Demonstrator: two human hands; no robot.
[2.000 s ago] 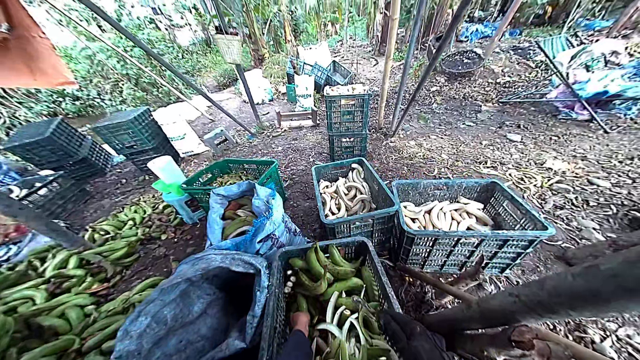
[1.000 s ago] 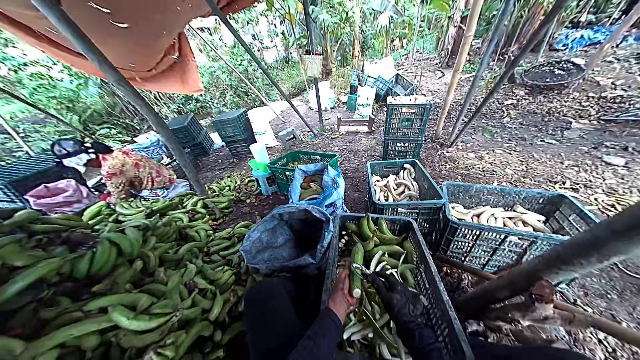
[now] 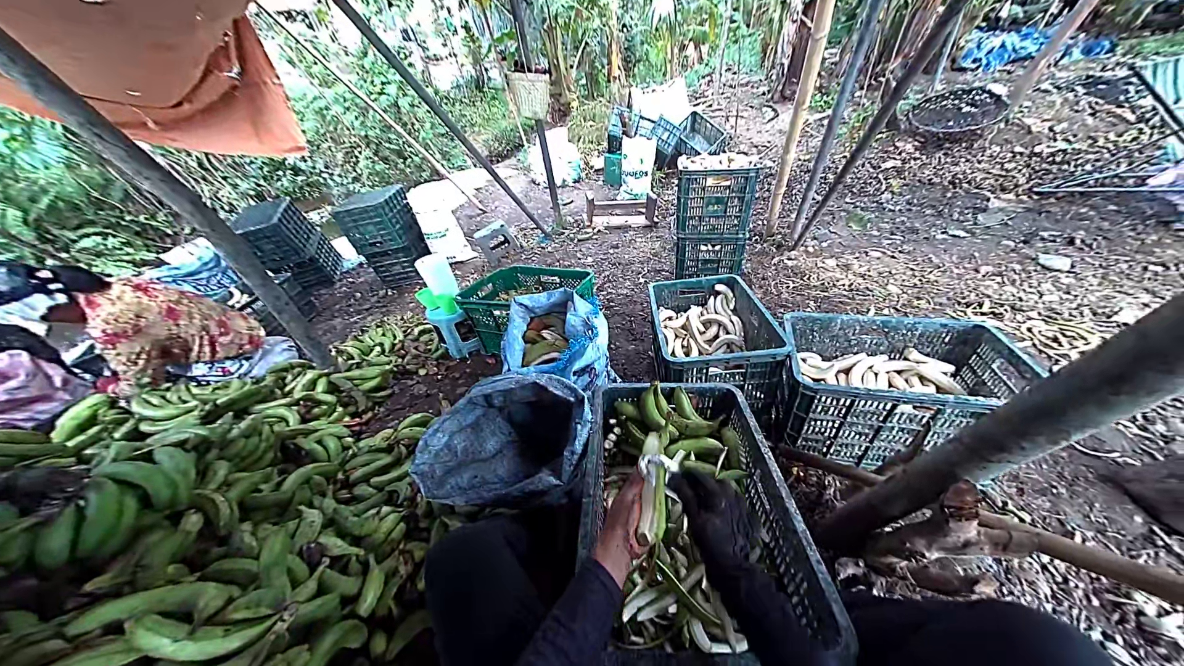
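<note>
My bare left hand is closed around a green banana that is partly peeled, with pale flesh showing. In my right hand, which wears a black glove, is a small whitish tool, seemingly a peeler, laid across the upper part of the fruit. Both hands are over a dark plastic crate between my knees. Unpeeled green bananas lie at its far end, and peel strips fill the near end. An open blue sack stands against the crate's left side.
Peeled bananas lie in two crates ahead and right. A large heap of green bananas spreads at left, with a person beyond it. A wooden pole slants at right. A green crate stands behind the blue sacks.
Since one second ago, the banana in my left hand has lost peel and shows pale flesh. Two seconds ago my left hand was down among the crate's bananas. The view has swung sideways.
</note>
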